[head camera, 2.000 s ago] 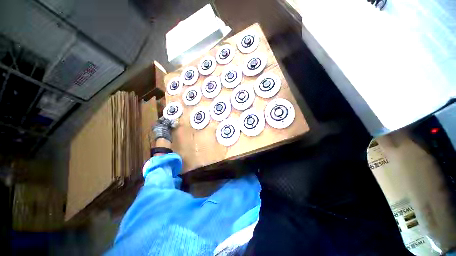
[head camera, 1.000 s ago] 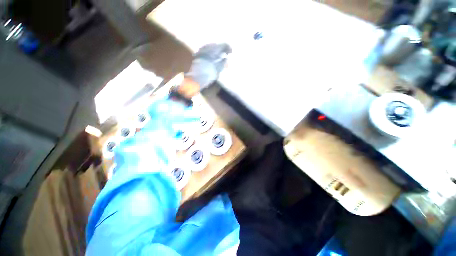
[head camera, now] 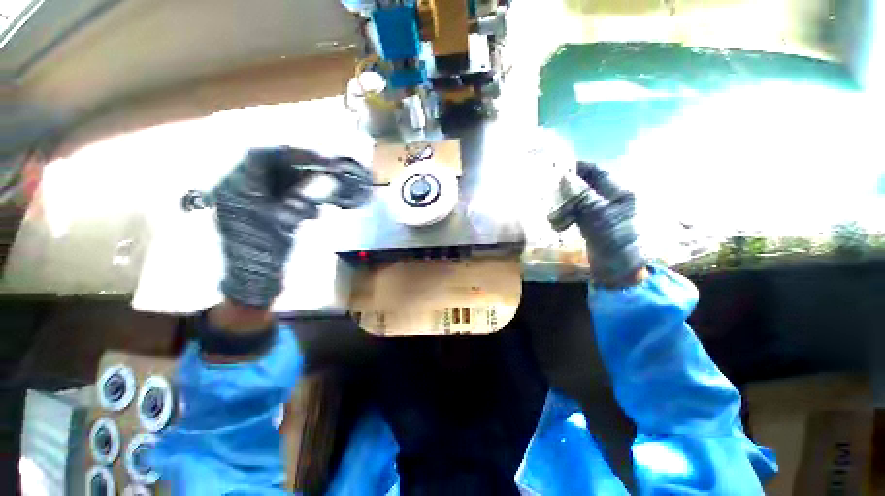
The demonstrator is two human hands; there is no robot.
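A white disc with a black ringed centre (head camera: 421, 191) lies on the grey metal plate (head camera: 388, 235) under the machine head. My left hand (head camera: 260, 208), in a grey striped knit glove, is just left of the disc. Its fingers are closed around a dark round insert (head camera: 351, 184), partly hidden and blurred. My right hand (head camera: 604, 215), gloved the same way, is right of the plate. Its fingertips pinch a white disc (head camera: 558, 184), washed out by glare. Small dark inserts (head camera: 196, 201) lie on the white sheet (head camera: 175, 254) at the left.
The machine head (head camera: 427, 58) stands behind the disc, with a small cardboard piece (head camera: 388, 160) under it. A tan cardboard pad (head camera: 427, 291) sticks out from the table front. Finished discs (head camera: 116, 387) lie on cardboard at lower left. A green mat (head camera: 660, 73) is at back right.
The view has swung right from the cardboard stack to the machine. My left hand has moved from above the stack to beside the plate. My right hand has come into view.
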